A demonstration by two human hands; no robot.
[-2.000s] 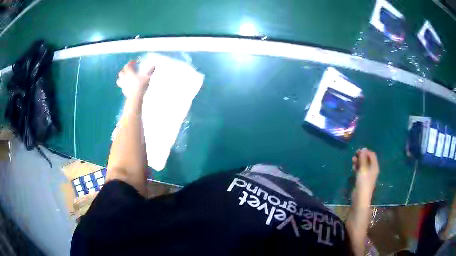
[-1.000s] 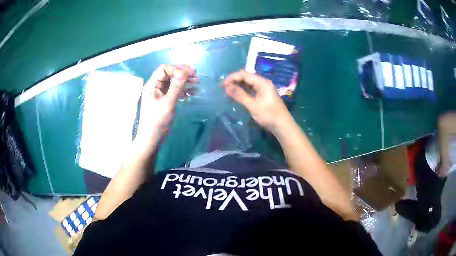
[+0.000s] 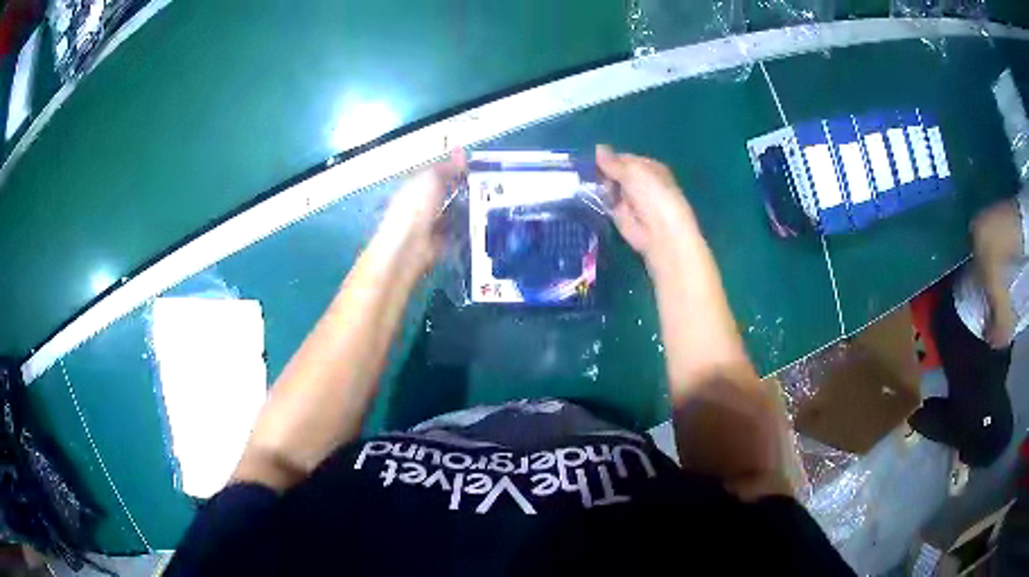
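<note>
A retail box (image 3: 530, 242) with a white front and a dark device picture lies in front of me inside a clear plastic bag (image 3: 454, 276). The film shows by its glints around the box. My left hand (image 3: 434, 209) holds the bag at the box's upper left corner. My right hand (image 3: 641, 203) holds it at the upper right corner. Some fingertips are hidden behind the film and the box edges.
A pale white stack or sheet (image 3: 211, 389) lies left on the green bench. A row of retail boxes (image 3: 874, 169) stands right. A black plastic bag (image 3: 40, 485) is at far left. A metal rail (image 3: 305, 209) crosses behind. A brown carton (image 3: 863, 389) and another person's arm (image 3: 995, 265) are at right.
One second ago my hands held clear film with the box lying behind it to the right. Now the box is within the film between my hands. The view has turned, shifting the bench items.
</note>
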